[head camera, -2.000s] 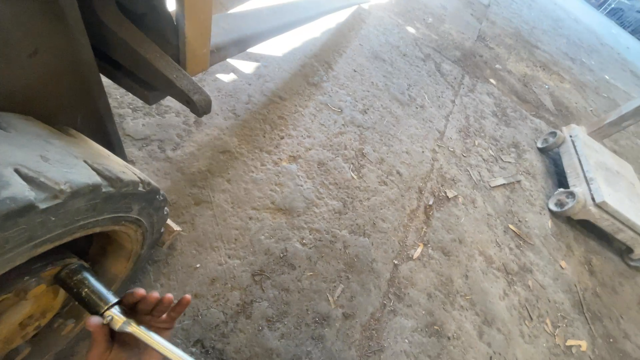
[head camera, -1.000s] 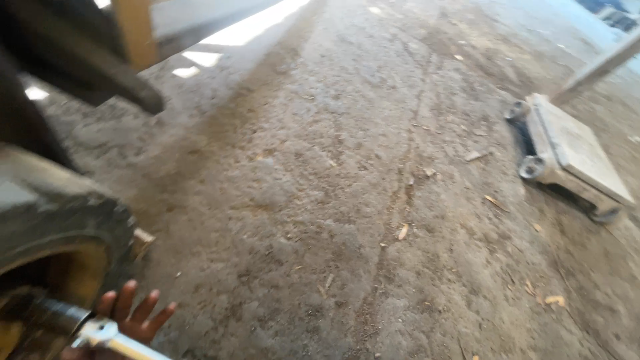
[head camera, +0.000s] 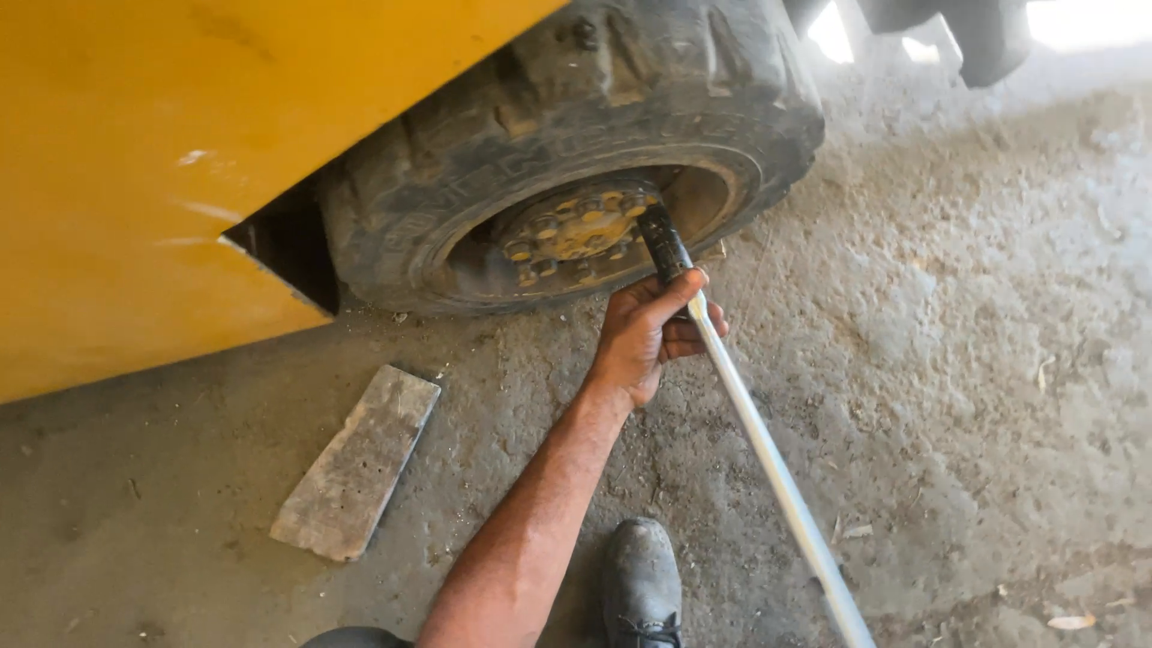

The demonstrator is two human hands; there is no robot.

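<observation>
My left hand [head camera: 652, 333] is closed round the joint where a black socket [head camera: 664, 241] meets a long silver wrench bar [head camera: 774, 459]. The socket's far end sits at the ring of lug nuts on the yellow wheel hub [head camera: 580, 225], on its right side. Around the hub is a heavy black rubber tire [head camera: 576, 99] with worn, dusty tread. The bar slants down to the right and leaves the view at the bottom edge. My right hand is out of view.
A yellow body panel [head camera: 180, 180] of the vehicle covers the upper left, its pointed corner beside the tire. On the rough concrete floor lies a flat grey block [head camera: 358, 463]. My shoe [head camera: 642, 580] stands below the wheel. Small chips lie at the lower right.
The view has swung left onto the wheel; the wheeled platform is out of sight. My left hand's fingers, spread beside the tool before, are now closed round it.
</observation>
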